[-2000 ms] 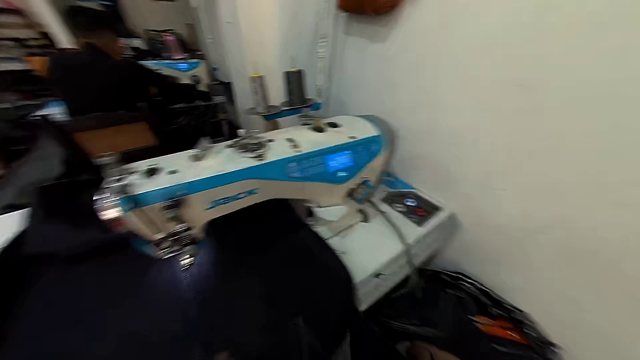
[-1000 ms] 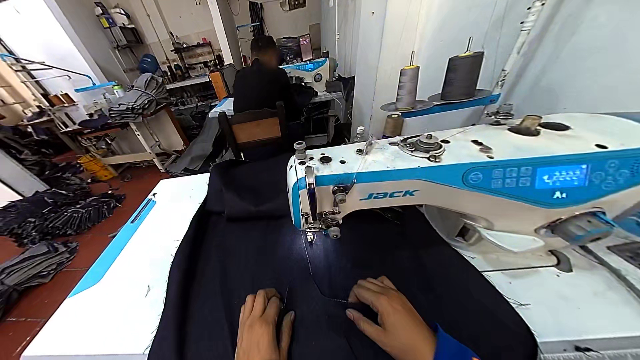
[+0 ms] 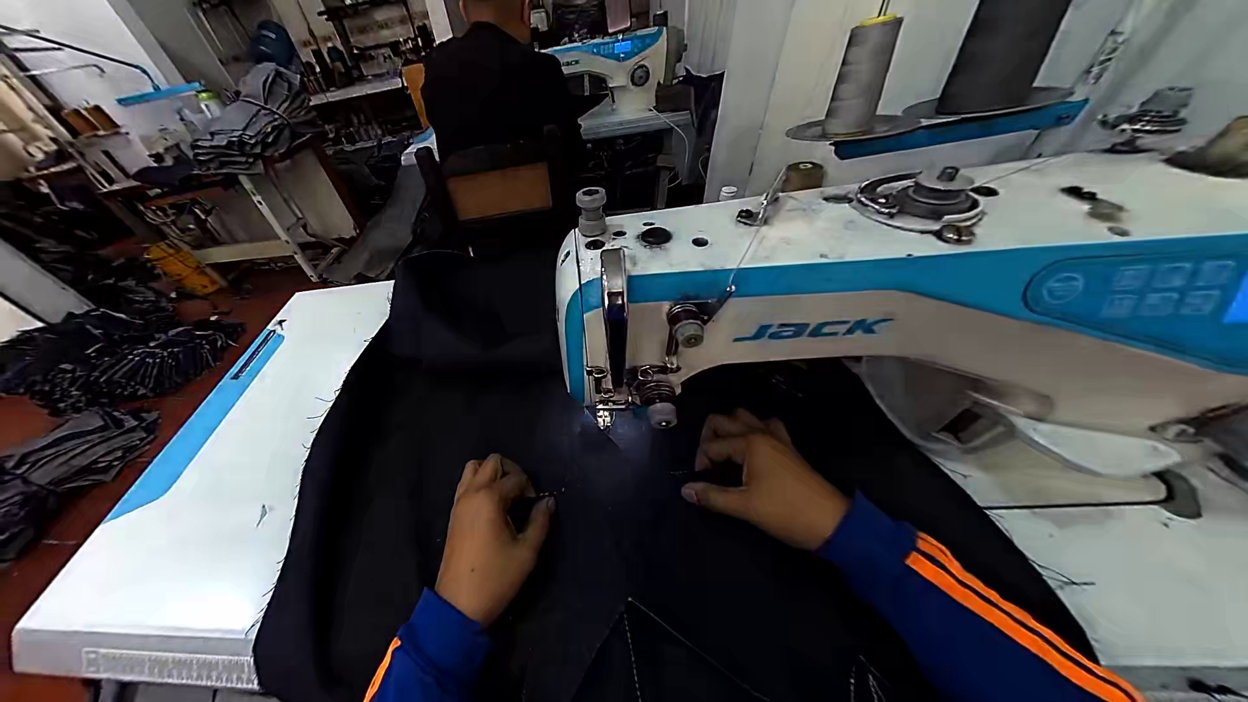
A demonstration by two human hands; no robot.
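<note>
A Jack sewing machine [image 3: 829,302] reaches in from the right, its presser foot [image 3: 604,419] lit and down near dark fabric [image 3: 390,507] with light stitch lines at the bottom. My left hand [image 3: 492,531] rests on the fabric to the left of and below the foot, thumb and fingers curled round a fold or edge of cloth. To the right of the foot, my right hand [image 3: 765,473] lies on the same fabric, its thumb and fingers bent inward. Whether cloth is pinched between the right fingers is hard to see.
The white table [image 3: 214,507] has a blue strip at its left edge. Thread cones [image 3: 863,78] stand behind the machine. Beyond the table are a chair [image 3: 497,190] and a seated person [image 3: 497,88] at another machine. Cloth piles [image 3: 117,351] lie on the floor at left.
The view has swung and come closer to the machine. Both hands, absent two seconds ago, now lie farther up the fabric, beside the presser foot, than one second ago.
</note>
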